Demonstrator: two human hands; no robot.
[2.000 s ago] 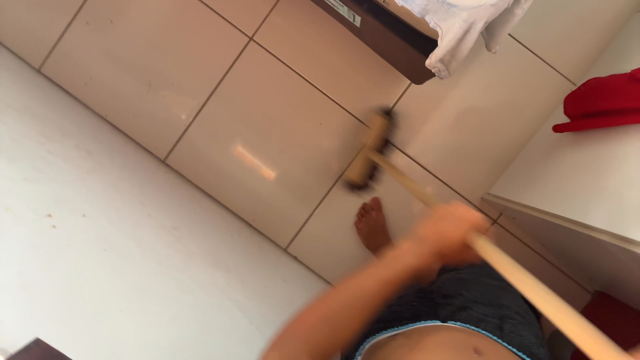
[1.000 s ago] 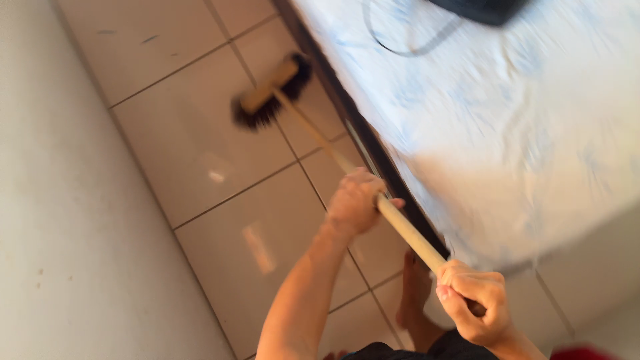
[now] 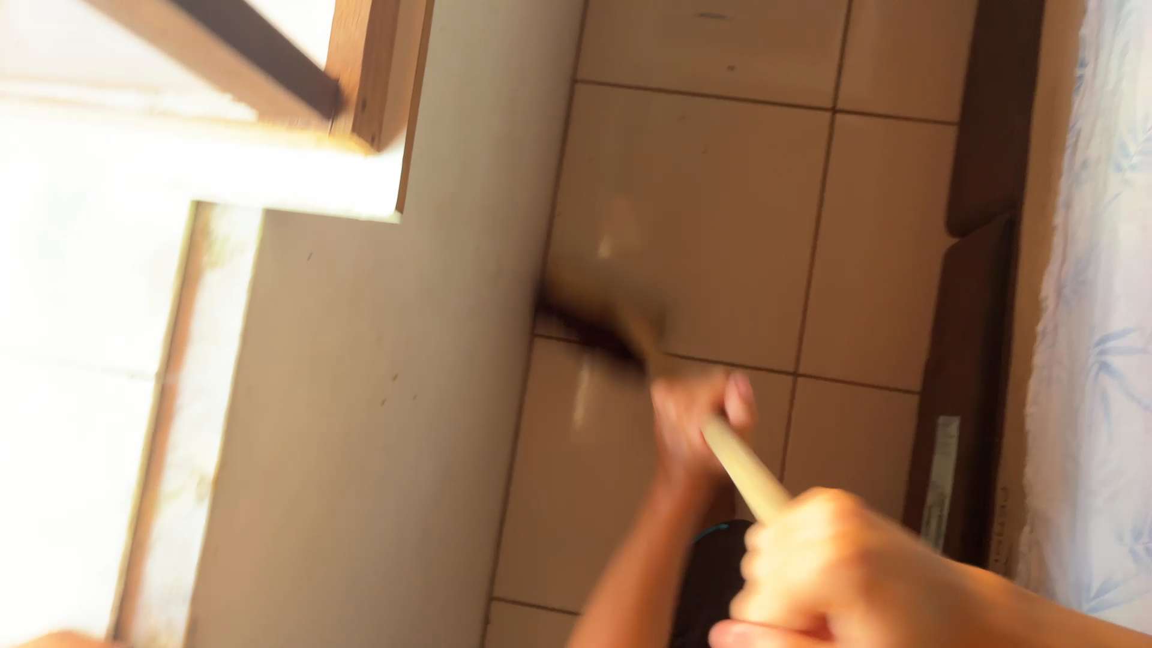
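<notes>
A push broom with a wooden head and dark bristles (image 3: 598,328) is blurred against the tiled floor (image 3: 693,189), close to the foot of the wall. My left hand (image 3: 697,418) grips its pale wooden handle (image 3: 745,470) low down, a short way above the head. Higher on the handle, nearer the camera, my right hand (image 3: 823,567) is closed around it. The end of the handle is hidden by my right hand. The handle slants from the lower right up to the broom head.
The pale wall (image 3: 360,432) runs along the left, with a bright window opening and wooden frame (image 3: 373,81) above it. On the right stands a bed with a dark base (image 3: 958,378) and a white, blue-patterned cover (image 3: 1102,360). Small dark specks mark the floor tiles.
The broom head, beside the bed base one second ago, is now near the wall. Both hands still hold the handle. The view has swung to take in the window.
</notes>
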